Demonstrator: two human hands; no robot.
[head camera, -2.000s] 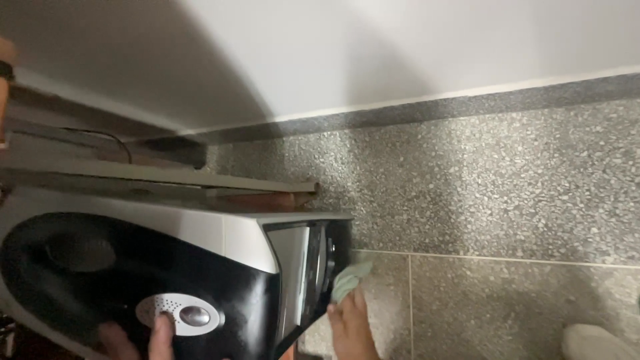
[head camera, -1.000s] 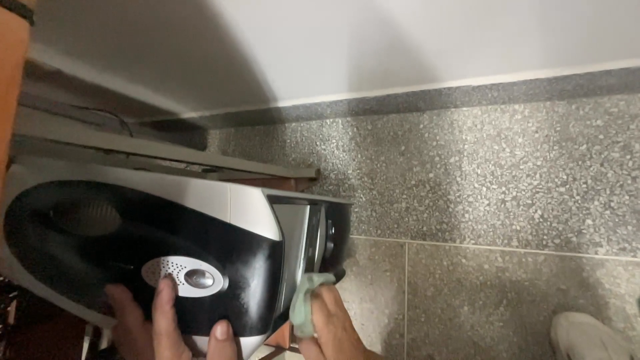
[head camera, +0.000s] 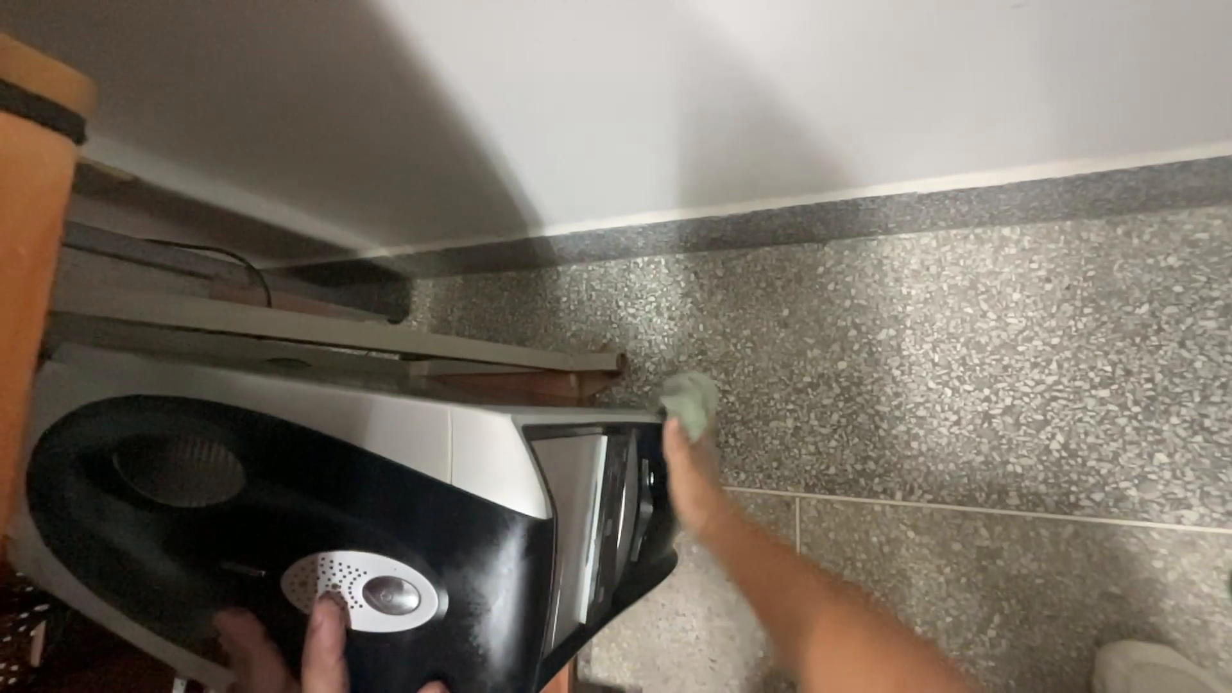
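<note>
A computer tower case (head camera: 414, 452) with silver edges and a glossy black side panel fills the lower left. My left hand (head camera: 298, 650) rests its fingertips on that panel, by a perforated oval badge (head camera: 364, 590); the rest of the hand is cut off by the lower edge. Stretched out past the case's front, my right hand (head camera: 691, 472) holds a pale green cloth (head camera: 691, 404) at the upper corner of the front bezel. Drive bays (head camera: 587, 520) show along that front. Whitish smudges mark the black panel near its right end.
A beige rail (head camera: 462, 348) of a stand runs behind the case, with a dark cable (head camera: 241, 260) at the left. An orange post with a black band (head camera: 38, 120) rises at the far left. Beyond are the white wall (head camera: 770, 96) and speckled floor (head camera: 962, 366).
My right hand, with the green cloth, has moved from the lower part of the case's front to its far upper corner. My left hand stays on the panel.
</note>
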